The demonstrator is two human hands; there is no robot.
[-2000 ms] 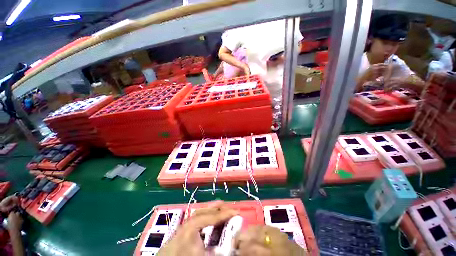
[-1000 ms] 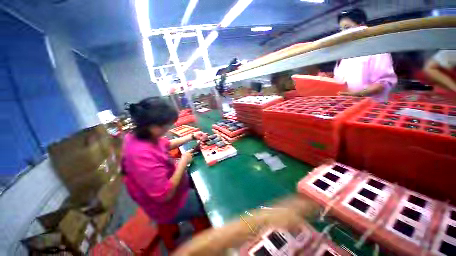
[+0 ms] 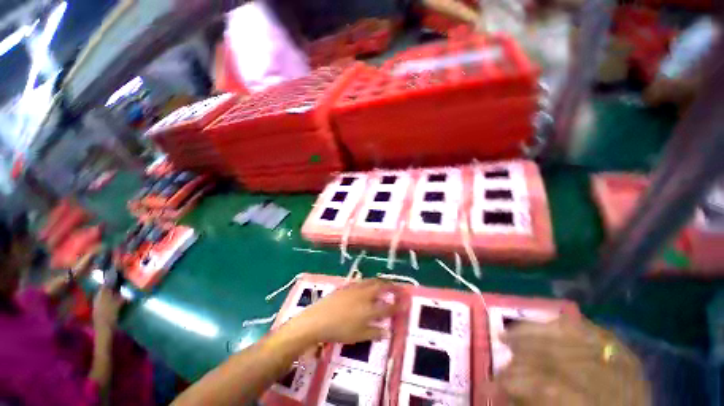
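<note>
The near pink foam tray (image 3: 480,317) lies in front of me with columns of white device units, each with a dark square screen (image 3: 430,362). My left hand (image 3: 349,313) reaches across the tray's left part, fingertips bent down at the top of the second column; what they touch is hidden. My right hand (image 3: 568,365), with a ring, is blurred over the right column and covers part of it. I cannot tell if it holds anything. White cords (image 3: 456,275) lie over the tray's back edge.
A second foam tray of units (image 3: 508,244) lies just behind. Tall red tray stacks (image 3: 437,119) stand at the back. Grey sheets (image 3: 262,215) lie on the green bench. A person in magenta (image 3: 48,349) works at left. A blurred metal post (image 3: 663,182) stands at right.
The view has swung back from the left to the near tray. My left hand now reaches over the tray, and my right hand has come into view at the right. More unit screens show than two seconds ago.
</note>
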